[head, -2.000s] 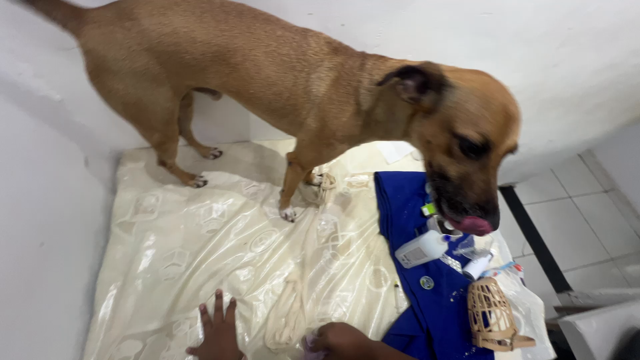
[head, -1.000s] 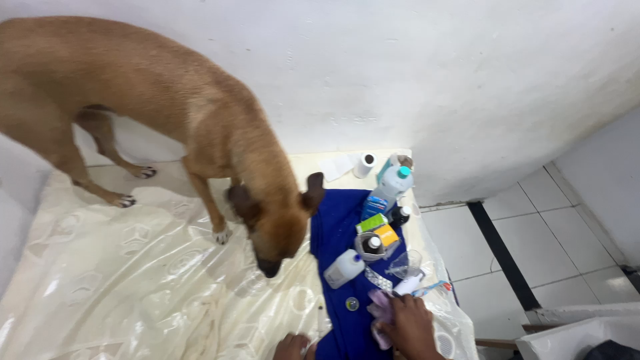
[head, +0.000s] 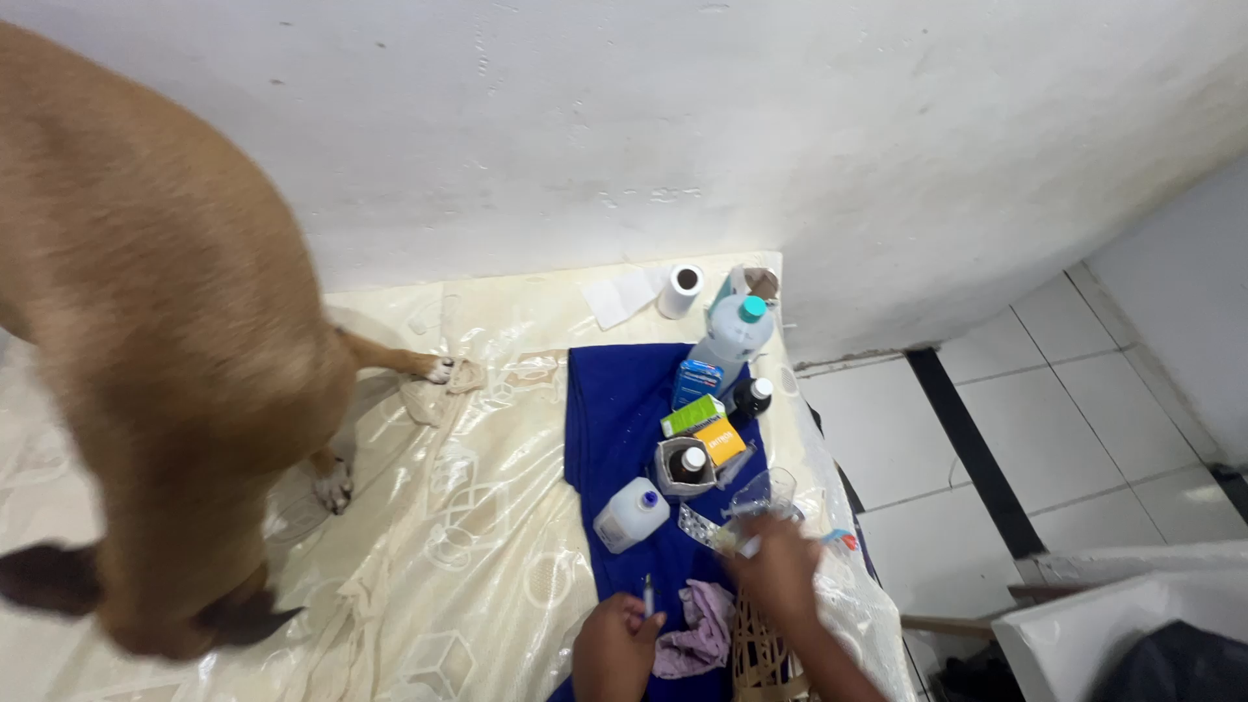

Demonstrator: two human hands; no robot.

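My left hand (head: 616, 643) pinches a small syringe-like tube (head: 649, 595) upright between thumb and fingers, over a blue cloth (head: 624, 390). My right hand (head: 780, 570) is blurred above a basket muzzle (head: 760, 653), its fingers near a blister pack (head: 697, 526) and a clear plastic cup (head: 765, 490); a whitish item shows at its fingers, but its hold is unclear. A crumpled purple cloth (head: 697, 629) lies between the hands. Close by are a white bottle with a blue cap (head: 632, 515), a dark bottle in a holder (head: 686, 466), and orange (head: 720, 442) and green (head: 692, 415) boxes.
A brown dog (head: 185, 341) stands at left with its head lowered on the plastic-covered surface (head: 487, 546). Toward the wall (head: 546, 127) are a paper roll (head: 681, 291), a large clear bottle (head: 736, 331), a blue box (head: 697, 383) and another dark bottle (head: 753, 397). Floor tiles (head: 1043, 419) lie at right.
The view has swung to the right. The purple cloth, in my right hand one second ago, now lies on the blue cloth. The small tube now shows in my left hand. The dog's head has moved left.
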